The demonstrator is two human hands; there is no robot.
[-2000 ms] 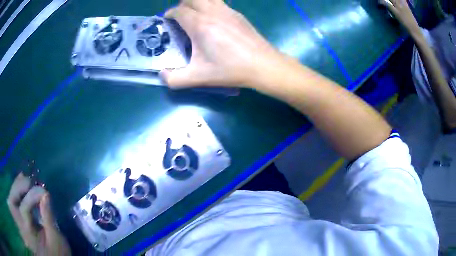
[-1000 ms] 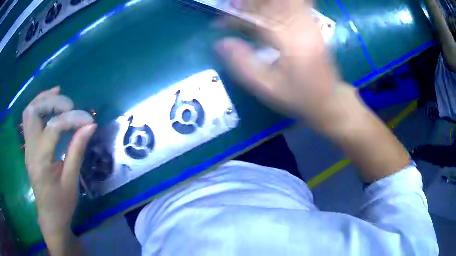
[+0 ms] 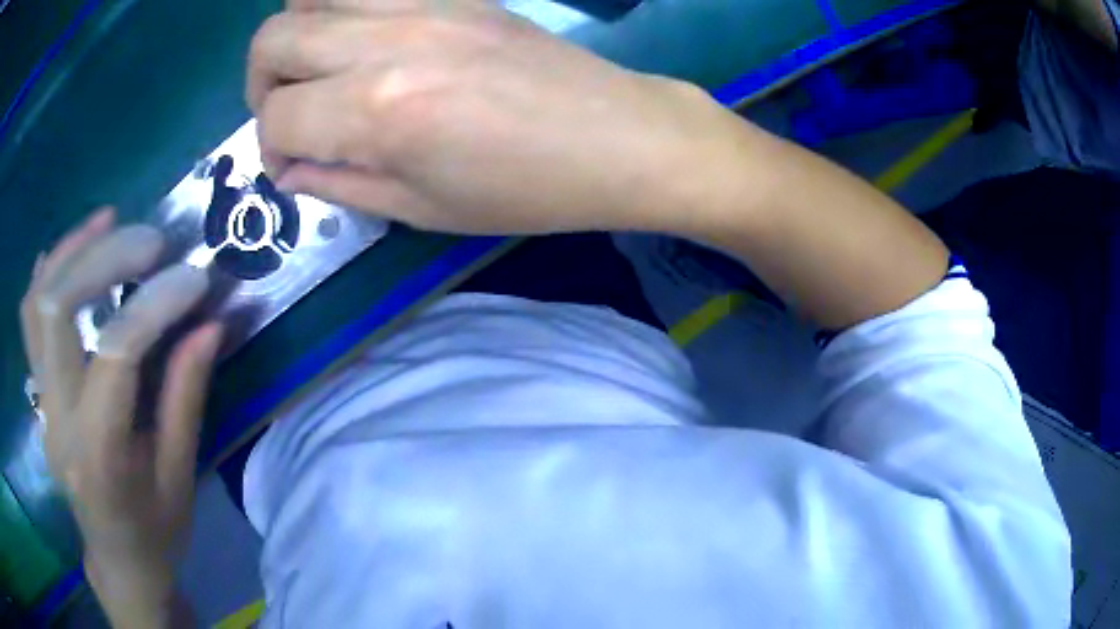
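Observation:
A silver metal plate [image 3: 295, 264] lies slanted on the dark-green work surface at the upper left. One round dark opening with a ring and spokes shows fully between my hands; the other parts of the plate are mostly covered. My left hand [image 3: 117, 381], with pale finger cots, is blurred over the plate's left part, fingers bent; whether it holds a small part cannot be seen. My right hand [image 3: 381, 111] is over the plate's right part, fingers curled down, thumb near the opening. Its fingertips are partly hidden, so what they hold cannot be told.
The green work surface [image 3: 135, 123] has a blue edge [image 3: 424, 264] running diagonally in front of me. Part of another silver plate [image 3: 547, 15] shows at the top. A neighbouring person's sleeve [image 3: 1081, 98] is at the upper right. Grey floor with yellow lines lies beyond the edge.
My right hand has come down and left from the farther plate onto the near plate. My left hand has moved over the plate's left part. The view has shifted, and the near plate sits farther up-left.

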